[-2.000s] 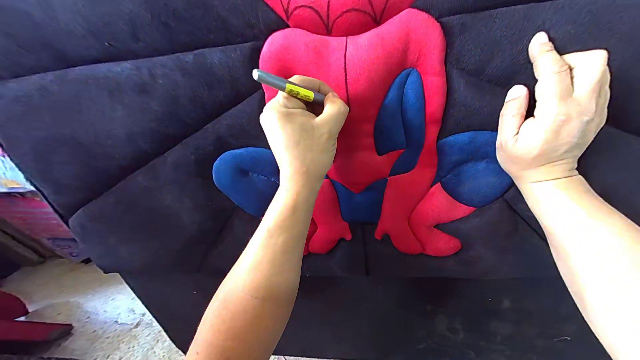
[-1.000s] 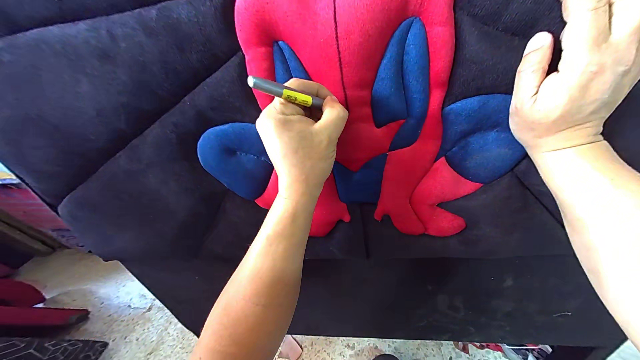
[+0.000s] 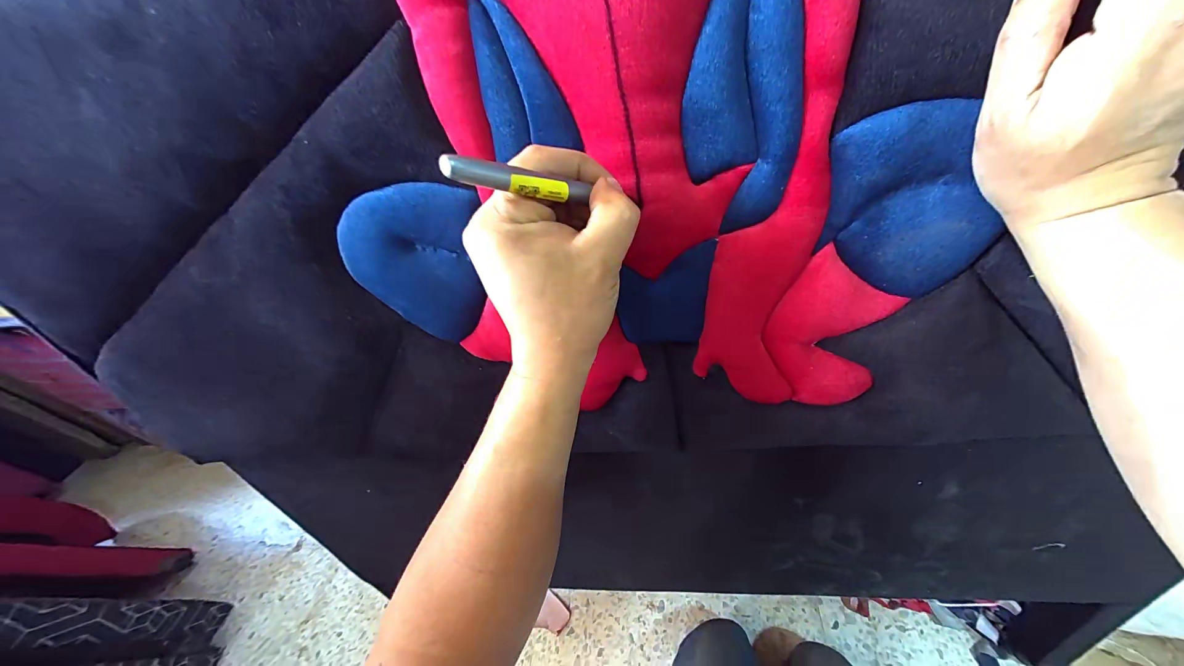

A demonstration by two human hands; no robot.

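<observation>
A padded red and blue costumed figure (image 3: 666, 222) lies raised on black quilted fabric (image 3: 268, 240). My left hand (image 3: 555, 240) grips a grey marker (image 3: 495, 174) with a yellow label, its white end pointing left. The writing tip is hidden by my fingers, beside the lower end of a black line (image 3: 622, 92) that runs down the middle of the red torso. At the upper right, my right hand (image 3: 1082, 120) has its fingers extended and holds nothing. It lies over or beside the figure's blue bent leg (image 3: 916, 199); the fingertips are out of view.
Dark red padded pieces (image 3: 83, 560) and a black patterned item (image 3: 111, 629) are at the lower left, above a speckled floor (image 3: 277, 573). The near edge of the black panel crosses the lower view. Beneath it, dark-clothed legs (image 3: 717, 643) and colourful cloth (image 3: 980, 615) show.
My left hand has moved down the red torso with the marker, and the black line is longer. My right hand's curled fingers have straightened. The view has shifted closer to the figure's lower part.
</observation>
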